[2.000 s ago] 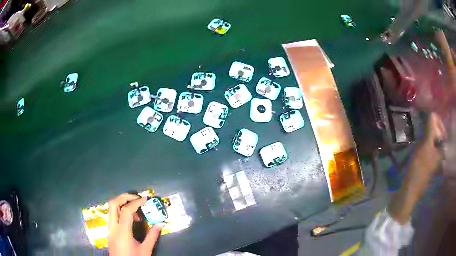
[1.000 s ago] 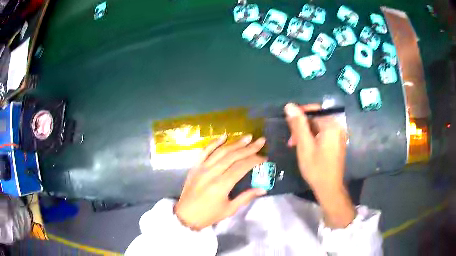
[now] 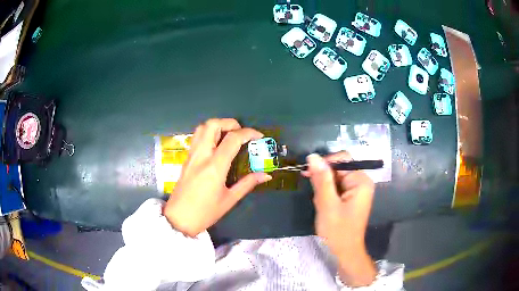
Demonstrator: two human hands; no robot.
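My left hand (image 3: 207, 176) holds a light-blue and white module (image 3: 262, 152) between thumb and fingers, low over the amber tape. My right hand (image 3: 341, 199) grips tweezers (image 3: 358, 165) with a dark handle. Their shiny points reach left to the module's near edge, where a small yellow-green piece shows. A small dark part sticks out at the module's right side. The amber tape strip (image 3: 173, 153) lies flat on the bench, partly hidden by my left hand. A pale, shiny backing sheet (image 3: 364, 145) lies to the right, partly behind the tweezers.
Several loose modules (image 3: 359, 88) lie at upper right on the dark green mat (image 3: 142, 68). A long copper-brown strip (image 3: 468, 96) lies at the right. A black box with a round red-and-white label (image 3: 28, 129) and a blue box (image 3: 11, 187) stand at the left. A person's hand (image 3: 18, 249) shows at lower left.
My left hand has taken hold of the module, which lay near its fingertips, and moved it up and left. The tweezers in my right hand have moved left and down, their points now at the module.
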